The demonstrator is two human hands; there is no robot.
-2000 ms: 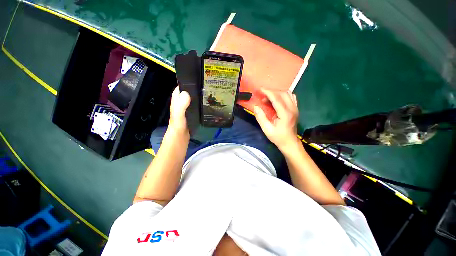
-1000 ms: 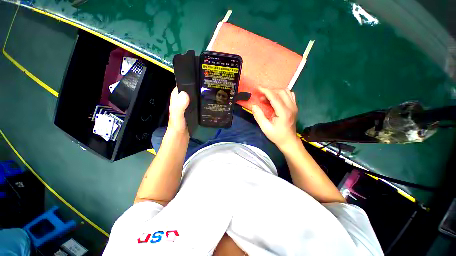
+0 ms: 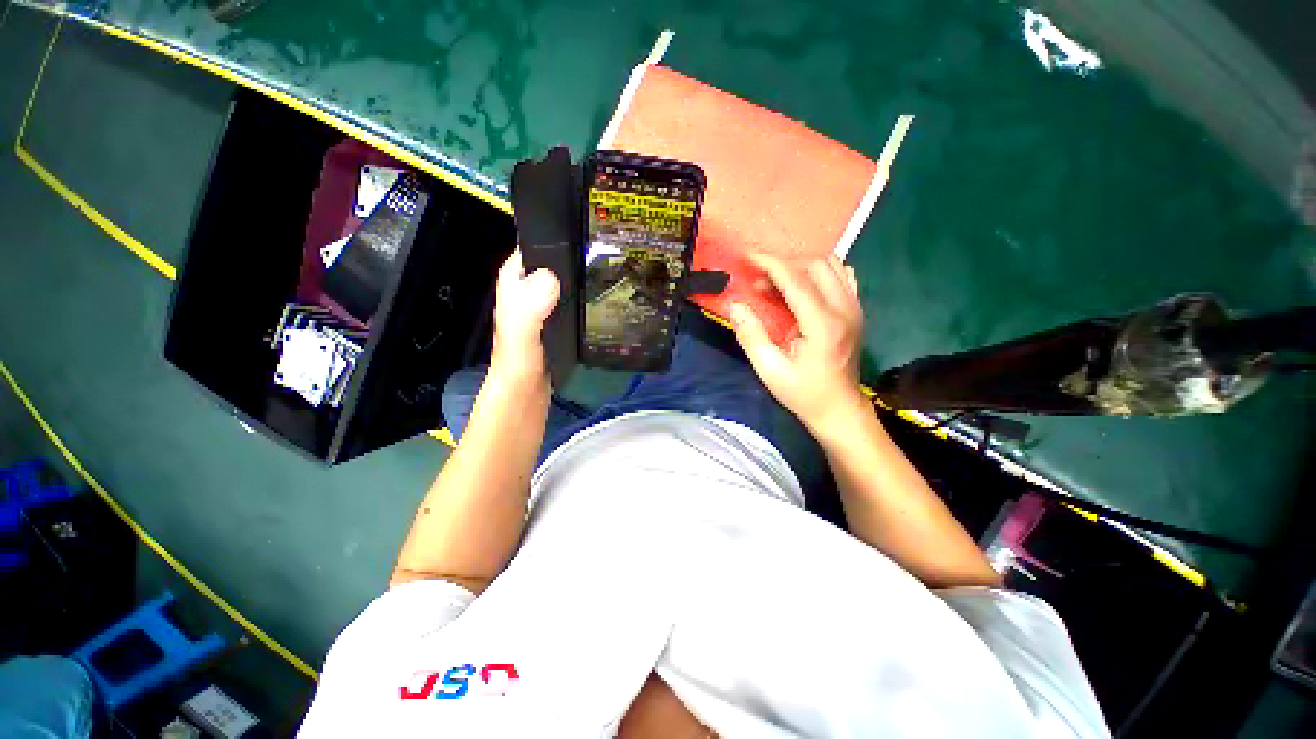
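Note:
A smartphone (image 3: 635, 267) with a lit screen lies in its open black flip phone case (image 3: 546, 238), held above my lap at the bench edge. My left hand (image 3: 527, 306) grips the case from its left side, thumb on the flap and the other fingers hidden behind it. My right hand (image 3: 805, 325) is to the right of the phone, empty, with its fingers apart and slightly bent, over the near part of the orange-red work mat (image 3: 751, 159). It does not touch the phone.
A black turnover crate (image 3: 253, 378) at left holds a maroon inner tray (image 3: 329, 217), white plates (image 3: 315, 357) and a dark perforated strip (image 3: 373, 260). A wrapped dark bar (image 3: 1039, 373) lies at right. A blue stool (image 3: 152, 653) and someone's knee (image 3: 44, 700) show lower left. Another crate (image 3: 1111, 621) is lower right.
The picture on the phone screen has changed. The phone and my left hand sit very slightly further right in view. My right hand has stayed nearly the same.

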